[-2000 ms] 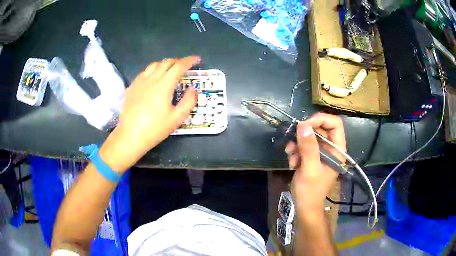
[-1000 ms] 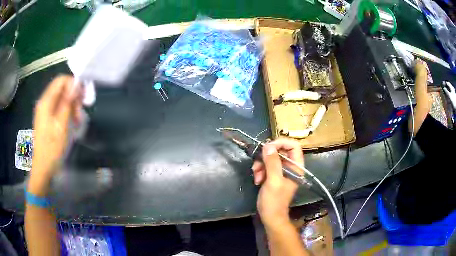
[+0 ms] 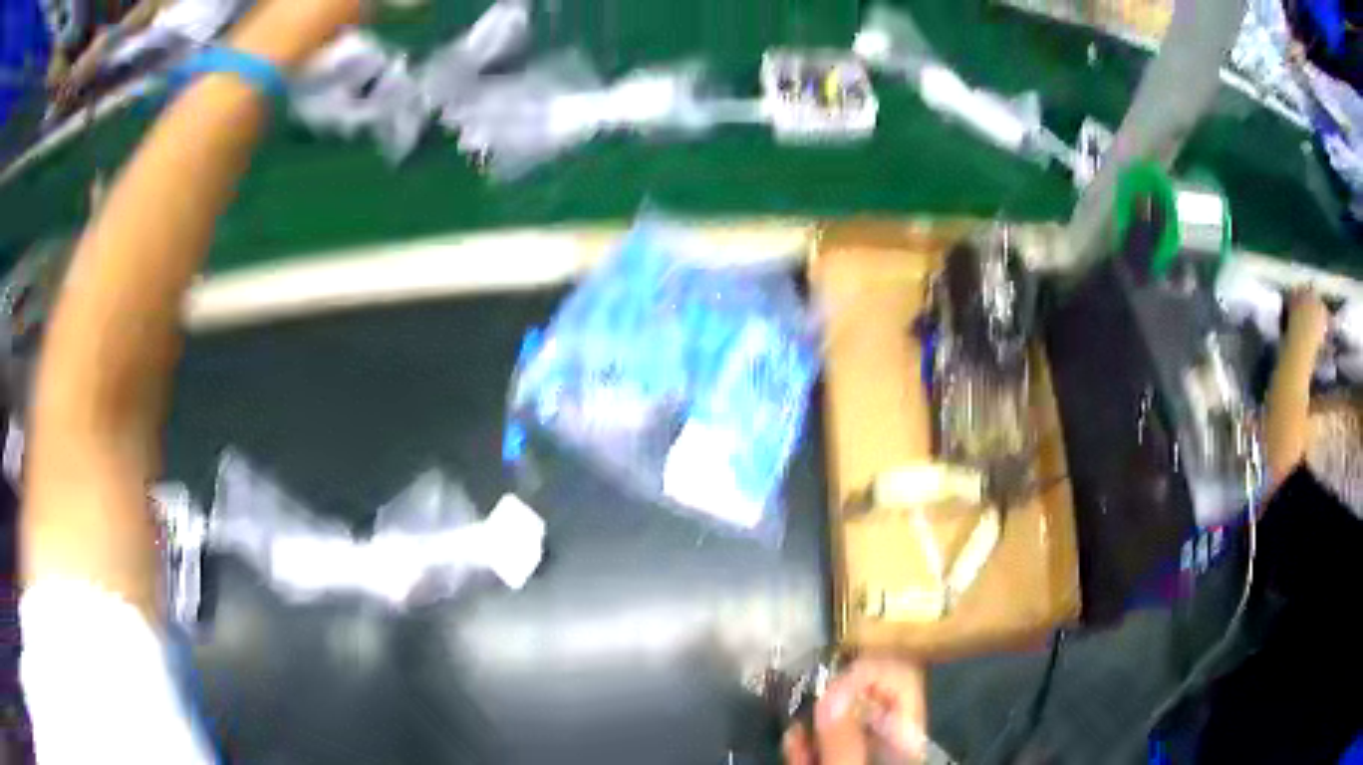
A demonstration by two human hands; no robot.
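Note:
My left arm reaches over the green belt; only the base of my left hand (image 3: 311,15) shows, cut off by the top edge. Its fingers and anything in them are hidden. My right hand (image 3: 867,714) is at the bottom edge, blurred, closed round the soldering iron (image 3: 783,688), whose dark front part points left. A white power strip housing (image 3: 180,553) lies on the mat at left, partly behind my left arm. Its cord in a clear plastic bag (image 3: 351,556) stretches right, to a white end piece.
A bag of blue discs (image 3: 658,374) lies beside a carton (image 3: 875,389) with cream-handled tools (image 3: 972,561). A black soldering station (image 3: 1114,448) and green solder reel (image 3: 1148,217) are at right. The belt (image 3: 628,187) carries another housing (image 3: 819,97) and bagged cords. Another person's arm (image 3: 1289,396) is far right.
The view has shifted towards the belt. My left hand has moved up and forward to the top edge; the white housing it held is out of sight there. My right hand sits lower in view.

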